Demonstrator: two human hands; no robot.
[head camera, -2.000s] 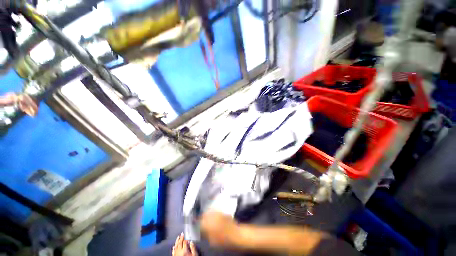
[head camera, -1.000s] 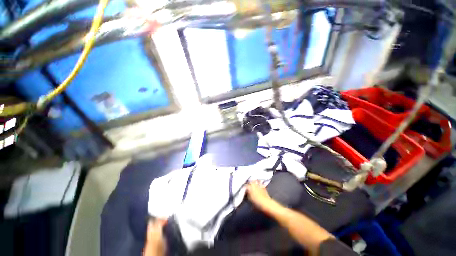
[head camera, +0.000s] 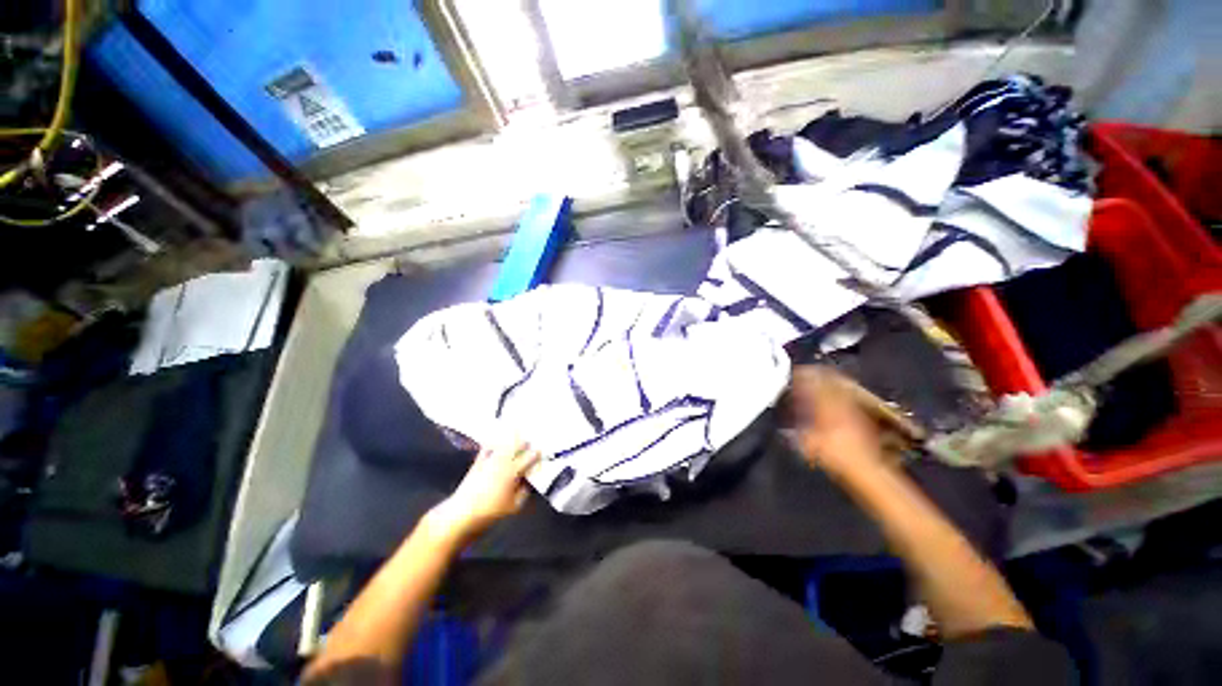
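Note:
A white garment with dark stripes (head camera: 576, 362) lies spread over the dark padded board. My left hand (head camera: 491, 485) is at the garment's lower left edge, with its fingers on the cloth edge. My right hand (head camera: 834, 418) is blurred, just right of the garment, over the left end of the steam iron's brownish handle (head camera: 895, 418). Whether its fingers are closed around the handle cannot be told. The iron's body is mostly lost in the dark cover and blur.
A striped garment pile (head camera: 992, 221) lies at the back right, beside red baskets (head camera: 1139, 449) with dark cloth. A pale wrapped hose (head camera: 1045, 418) hangs over the right side. A blue bar (head camera: 533, 248) lies behind the garment. A pale ledge (head camera: 275, 436) runs along the left.
The garment has become more spread out and rounded over the board. My right hand has left the garment and moved right to the iron's handle. The view has tilted down.

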